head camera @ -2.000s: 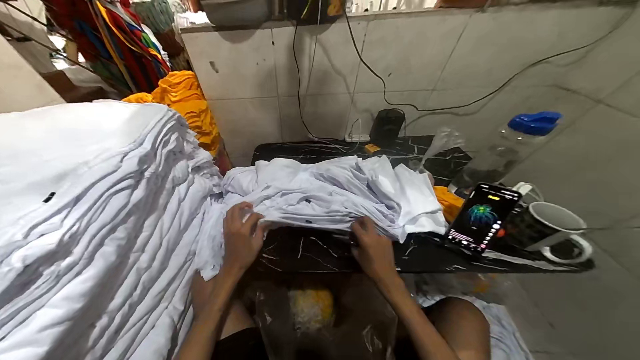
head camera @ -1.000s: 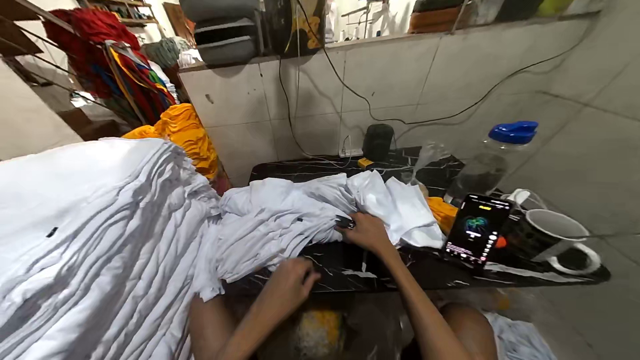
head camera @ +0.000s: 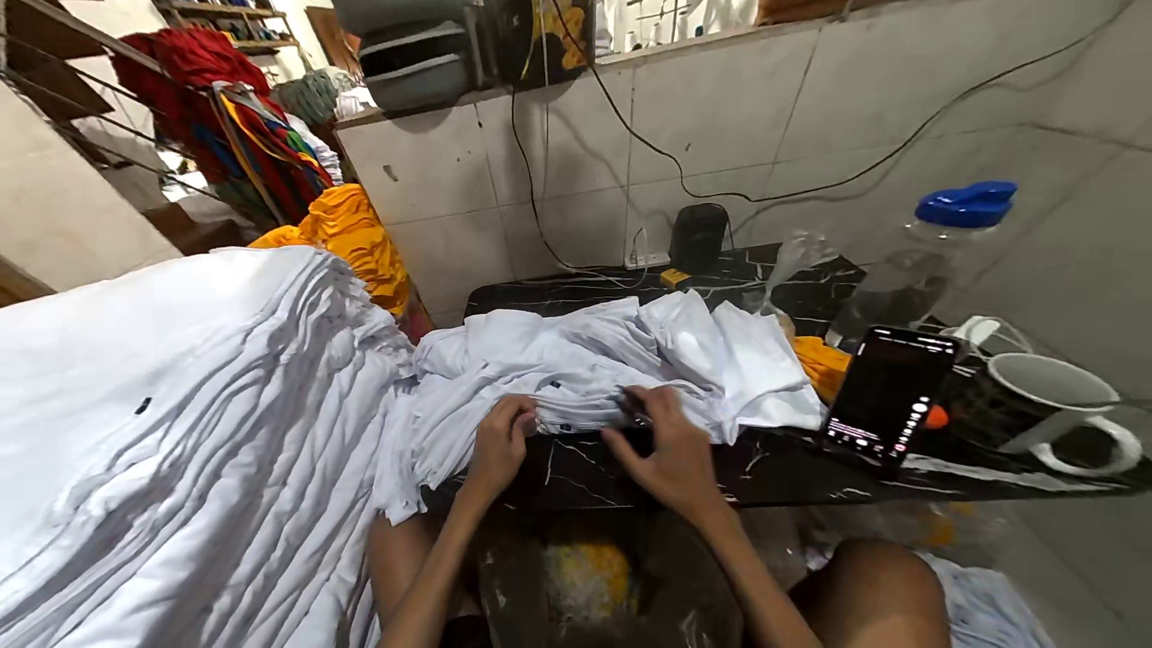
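Observation:
A heap of white fabric garments (head camera: 576,360) lies across the black marble-patterned table (head camera: 576,468), with small dark tags at its near edge. My left hand (head camera: 501,443) touches that near edge with bent fingers; whether it pinches cloth cannot be told. To its right, my right hand (head camera: 668,450) is at the same edge, thumb and fingers apart, with a small dark object at its fingertips, perhaps a thread snipper. A tall stack of white garments (head camera: 225,432) fills the left side and meets the heap.
A lit smartphone (head camera: 891,391) leans against a black-and-white mug (head camera: 1053,405) at the right. Behind them stands a clear bottle with a blue lid (head camera: 965,205). Orange cloth (head camera: 355,243) lies behind the stack. A black cable (head camera: 720,193) hangs along the tiled wall.
My left hand has come up from below the table edge to the fabric's near edge. My right hand has shifted down to that edge. The view has tilted somewhat.

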